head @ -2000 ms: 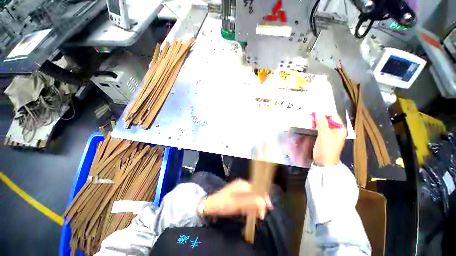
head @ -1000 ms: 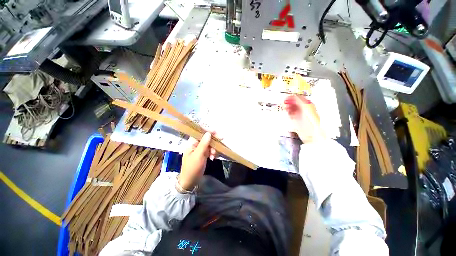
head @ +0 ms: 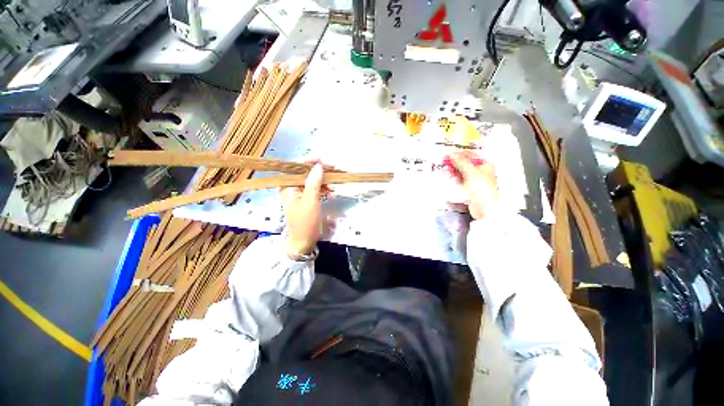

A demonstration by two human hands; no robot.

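My left hand [head: 304,208] is shut on two long brown straps [head: 214,186] above the front left of the metal table. Their loose ends spread out to the left and their other ends point right towards the template. My right hand [head: 475,184] is at the front edge of the white sewing template [head: 508,170], with something red or pink at the fingertips. Whether it grips the template or a small object cannot be told. The template has dark handwriting and yellow pieces [head: 459,131] under the machine head [head: 429,71].
A bundle of brown straps [head: 262,111] lies on the table's left. More straps [head: 578,202] lie at its right edge. A blue bin [head: 119,273] full of straps stands at lower left. A control panel [head: 625,113] stands right of the machine. A carton [head: 589,321] is below right.
My left hand has moved slightly up and turned the straps from slanting to nearly level. My right hand stays at the template, a little lower. Earlier it was at the template's right corner.
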